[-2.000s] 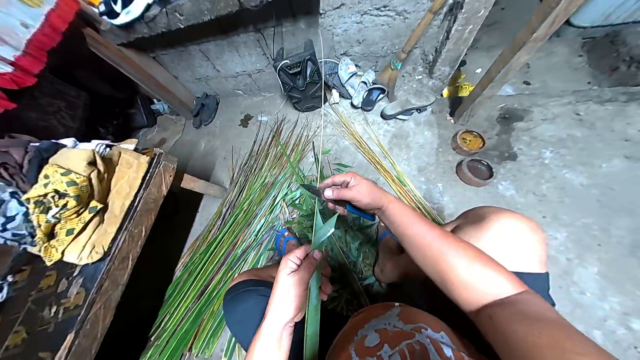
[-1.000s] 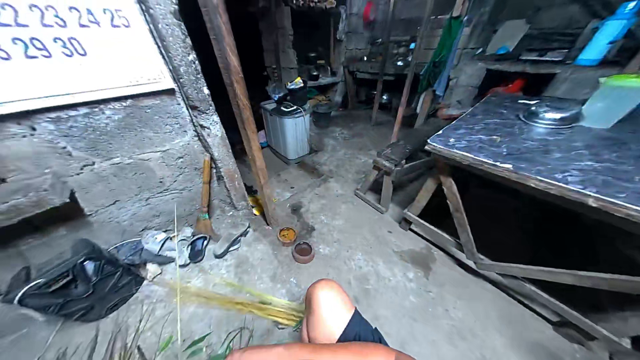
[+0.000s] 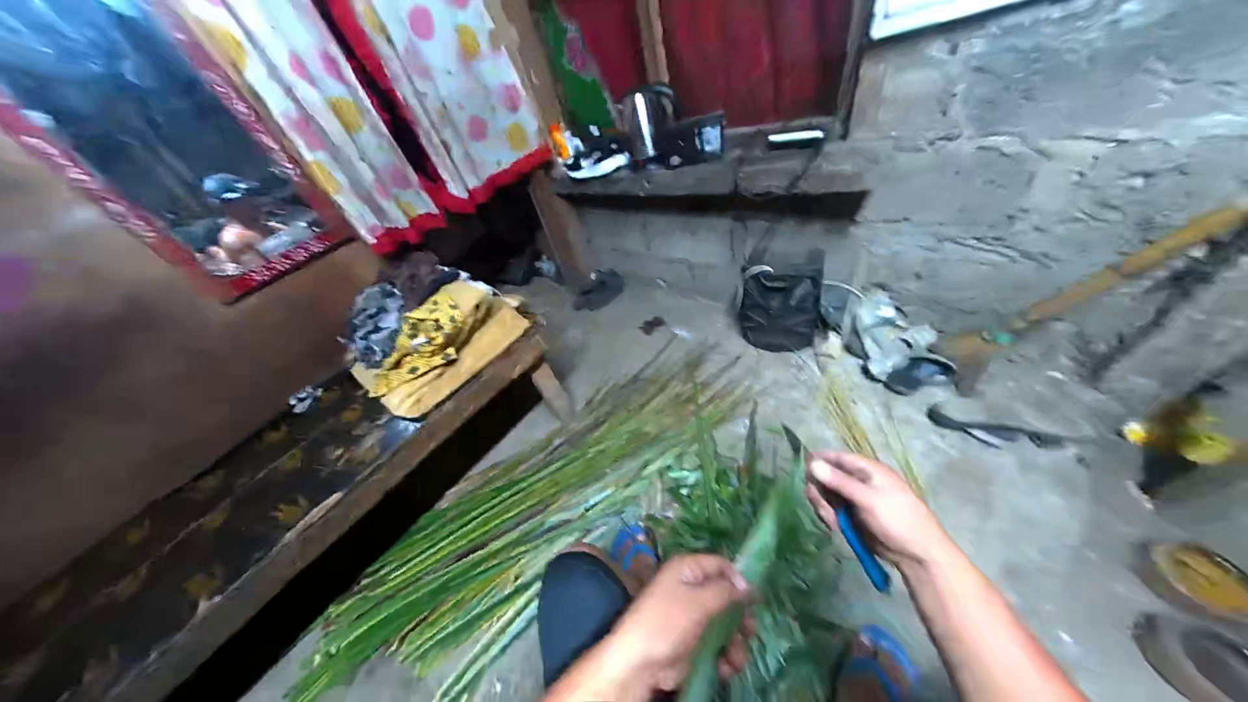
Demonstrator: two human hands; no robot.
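Observation:
My left hand, low in the middle of the view, is closed around a green palm leaf whose upper end points up and right. To its right, my right hand grips a knife by its blue handle; the dark blade sticks out past the fingers, pointing up and left. Below both hands lies a heap of green leaf pieces between my feet. A long pile of green palm leaf strips spreads over the floor to the left.
A wooden bench with folded clothes stands at the left. A black bag, a broom and a flip-flop lie near the block wall. Two round bowls are on the floor at the far right.
The view swung right, away from the hands, then back left. Both hands are in view again, still with the leaf and the knife as in the earliest frame.

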